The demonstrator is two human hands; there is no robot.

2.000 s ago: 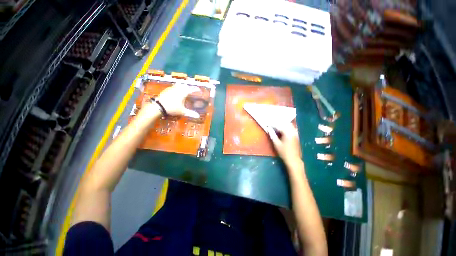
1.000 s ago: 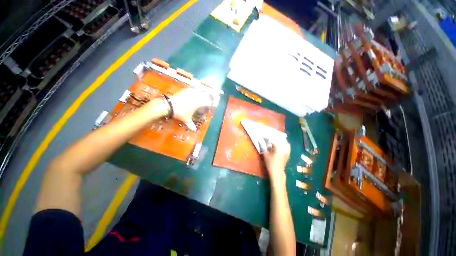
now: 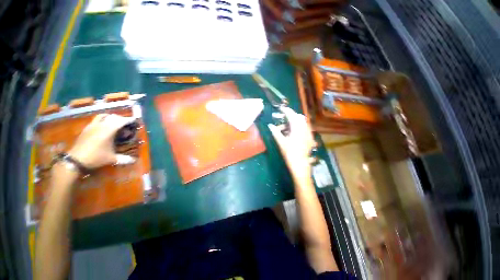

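Note:
The orange assembly fixture [image 3: 104, 188] lies at the left of the bench, with a silver clamping bar [image 3: 82, 111] along its far end. My left hand [image 3: 101, 143] is over the fixture, thumb and fingers around a dark coil [image 3: 127, 136]. My right hand [image 3: 291, 136] is at the right of the bench by the copper tabs, fingers curled; blur hides whether it pinches one. The white cloth [image 3: 239, 112] lies on the red-orange work plate [image 3: 203, 147], untouched.
A white foam tray [image 3: 192, 38] with dark slots stands at the back. An amber-handled tool [image 3: 180, 80] lies before it, and green tweezers [image 3: 270, 89] lie to its right. Spare fixtures [image 3: 351, 109] and an open cardboard box [image 3: 408, 117] are at the right. A pale card [image 3: 322, 174] lies near the bench edge.
My right hand has let go of the white cloth and moved right to the copper tabs. My left hand stays at the fixture with the coil. The camera view has turned right.

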